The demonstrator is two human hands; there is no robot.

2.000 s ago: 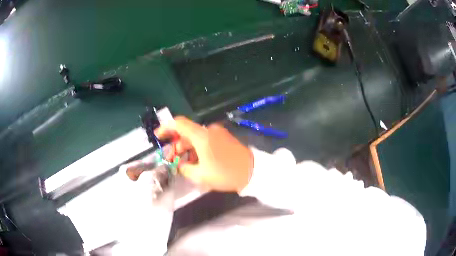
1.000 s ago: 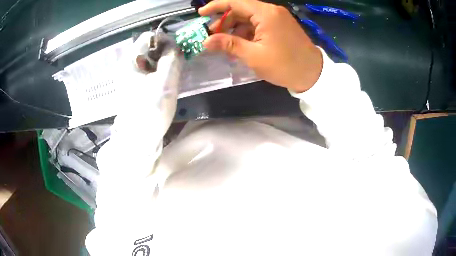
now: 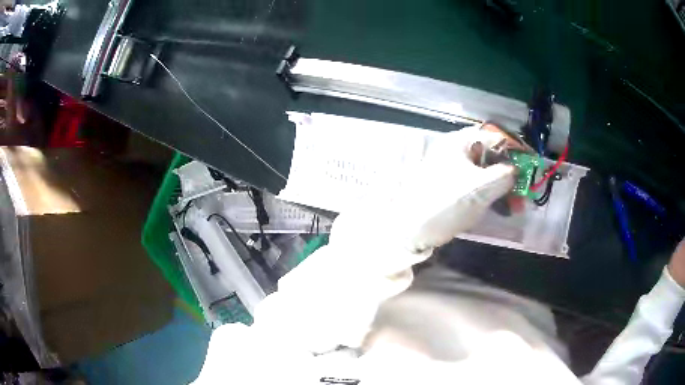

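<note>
My left hand (image 3: 492,162), in a whitish glove with dirty fingertips, holds a small green circuit board (image 3: 529,174) above the right part of a white plastic cover (image 3: 360,154). A red lead (image 3: 556,169) loops from the board's right side, and short black leads hang below it. A long metal-and-white body (image 3: 390,86) lies behind the cover. Only a bit of my right hand (image 3: 679,263) shows at the right edge; its fingers are out of the picture.
Blue-handled cutters (image 3: 625,218) lie right of the cover. A thin white wire (image 3: 199,109) curves left of it. A green crate (image 3: 156,233) with pale parts and black cords is below the bench, beside a cardboard box (image 3: 98,278). A metal piece (image 3: 103,49) lies upper left.
The view has turned, showing more of the left side. My right hand has left the board and moved to the right edge. My left hand now holds the board alone.
</note>
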